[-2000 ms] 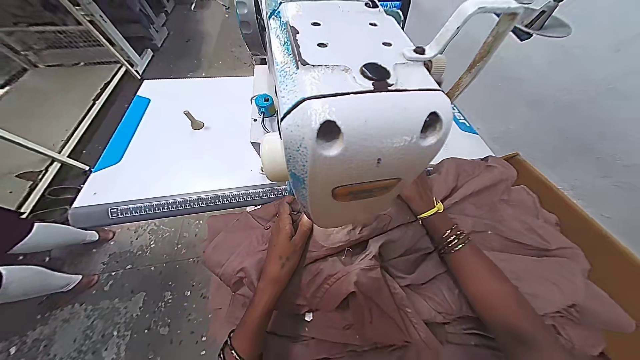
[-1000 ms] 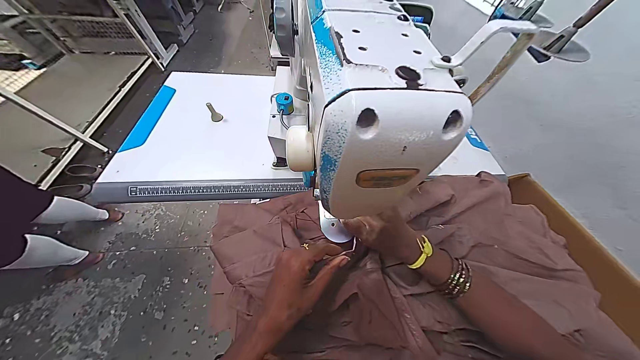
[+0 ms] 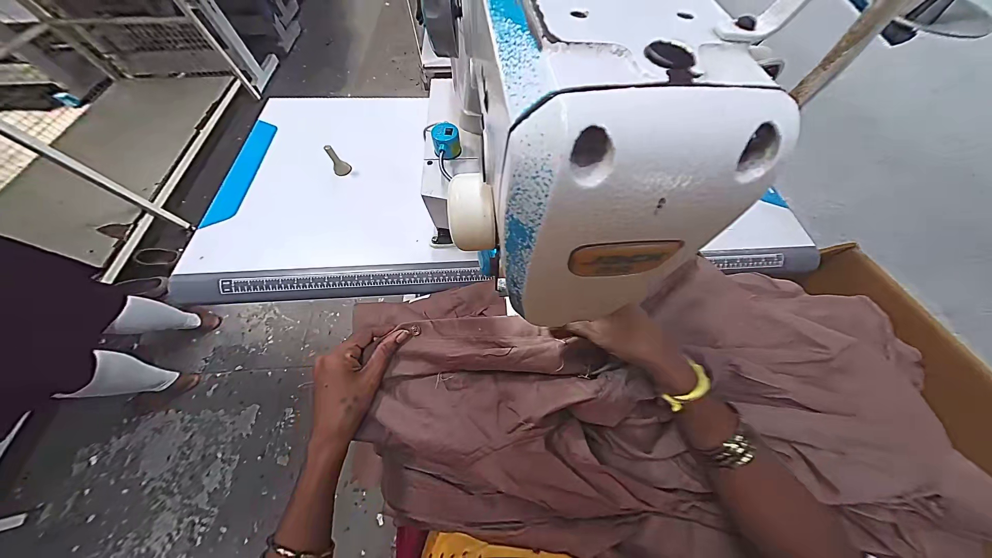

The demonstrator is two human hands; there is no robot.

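Brown fabric (image 3: 496,434) lies bunched in front of and beneath the head of a white and blue sewing machine (image 3: 643,194). My left hand (image 3: 349,384) pinches a folded edge of it between thumb and fingers, left of the machine head. Close under the head, my right hand (image 3: 632,341) holds the same folded edge; its fingertips are partly hidden by the machine. The fold stretches between both hands. The needle and presser foot are hidden behind the head.
The white table (image 3: 349,225) bears a small pale knob-ended object (image 3: 338,161) and a ruler strip along its front. A cardboard edge (image 3: 914,349) runs at the right. A person's legs (image 3: 147,349) show at the left, near a metal frame (image 3: 101,167).
My left hand has moved left, away from the right hand beside the machine head, and the folded edge now spans between them. The view has shifted closer.
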